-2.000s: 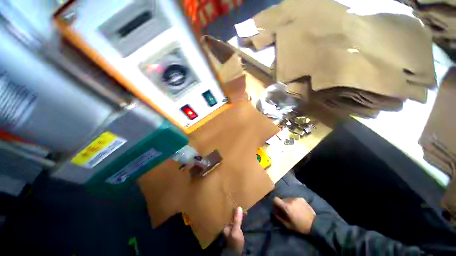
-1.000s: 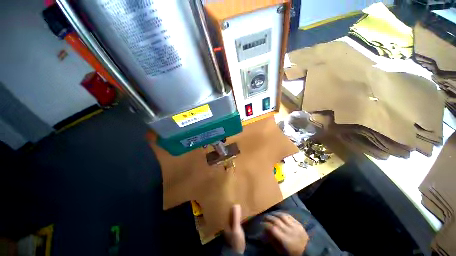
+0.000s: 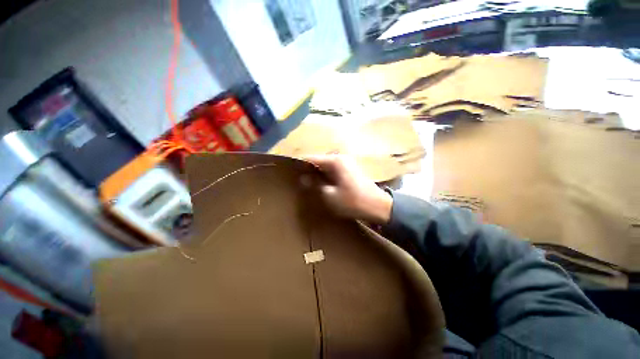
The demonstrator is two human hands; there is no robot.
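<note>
A large brown panel point(image 3: 231, 294) is held up close in front of me and fills the lower middle of the view. A small pale gold metal fitting point(image 3: 314, 257) sits on the panel's dark centre line. My right hand point(image 3: 347, 189) grips the panel's top edge, fingers partly behind it and blurred. My left hand is not in view. The panel hides the press base and the bench.
The press cylinder point(image 3: 49, 231) and the orange control box point(image 3: 133, 175) stand at the left. Stacks of brown panels point(image 3: 540, 182) lie on the white table at the right. Red boxes point(image 3: 221, 126) are by the wall behind.
The panel has come off the press and is raised in front of me, now in my right hand. My left hand has left the view. The view has swung up and to the right.
</note>
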